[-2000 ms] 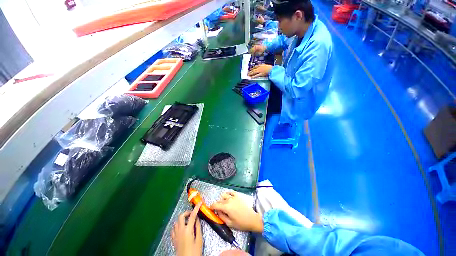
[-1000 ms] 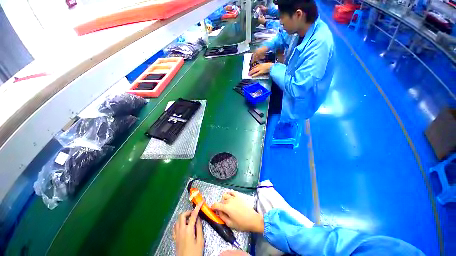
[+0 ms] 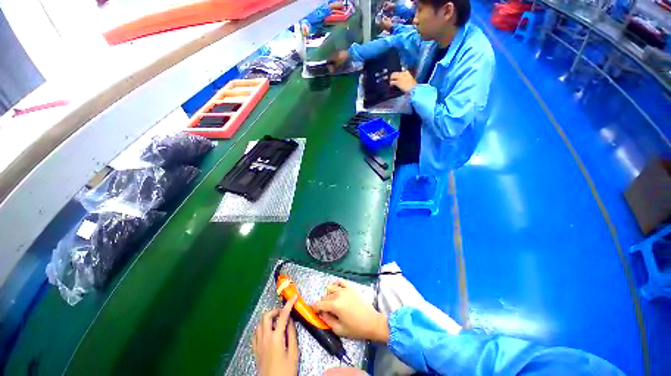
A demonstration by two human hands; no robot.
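An orange-and-black handheld tool [image 3: 307, 316] lies slanted on a bubble-wrap mat [image 3: 254, 351], its thin metal tip towards the lower right. A black cord [image 3: 335, 271] runs from its far end to the bench edge. My left hand [image 3: 276, 345] lies along the tool's left side with its fingertips on the orange body; whether it grips is unclear. My right hand [image 3: 349, 311] has curled fingers against the tool's right side. A round dish of small dark parts [image 3: 327, 242] stands just beyond the mat.
A black panel [image 3: 257, 167] lies on bubble wrap farther up the green bench [image 3: 173, 294]. Bagged black parts [image 3: 110, 242] and an orange-red tray [image 3: 240, 111] line the shelf side. A blue bin [image 3: 378, 134] stands near a worker [image 3: 456, 103] at the right edge.
The black panel and its bubble wrap have shifted slightly away up the bench. The neighbouring worker now reaches an arm across the bench. My hands and the tool have hardly moved.
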